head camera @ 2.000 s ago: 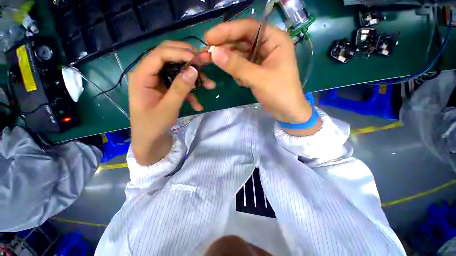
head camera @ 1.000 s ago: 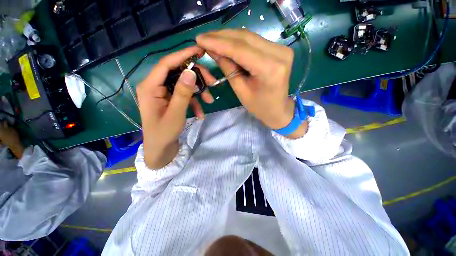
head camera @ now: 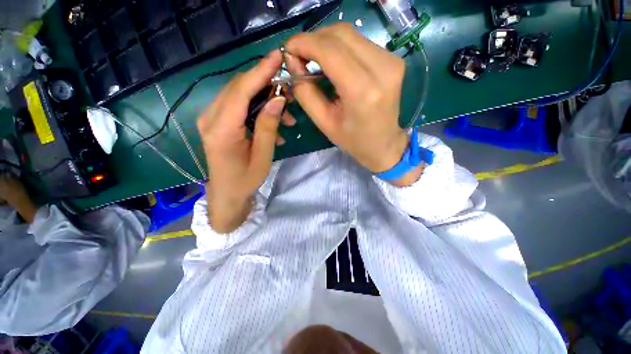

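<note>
My left hand (head camera: 239, 142) holds a small black housing (head camera: 257, 110) over the green mat, and its fingers hide most of it. A tiny silver-white module (head camera: 279, 80) shows at the housing's top edge, between the fingertips of both hands. My right hand (head camera: 353, 93), with a blue wrist strap (head camera: 407, 164), holds slim metal tweezers (head camera: 303, 77). The tweezers lie nearly level and their tip reaches the module. My right index finger and thumb are close to my left fingertips. Whether the module is seated in the housing cannot be told.
A black blister tray (head camera: 166, 45) lies at the back left. A glue syringe (head camera: 407, 24) with a green fitting stands behind my right hand. Several waiting units (head camera: 501, 43) lie at the right. A black bench unit (head camera: 59, 135) and a neighbour's sleeve (head camera: 76, 256) are at the left.
Since two seconds ago, the tweezers have swung from upright to nearly level, with their tip now at the housing. Since one second ago, my left hand has turned slightly and the right fingertips have closed in.
</note>
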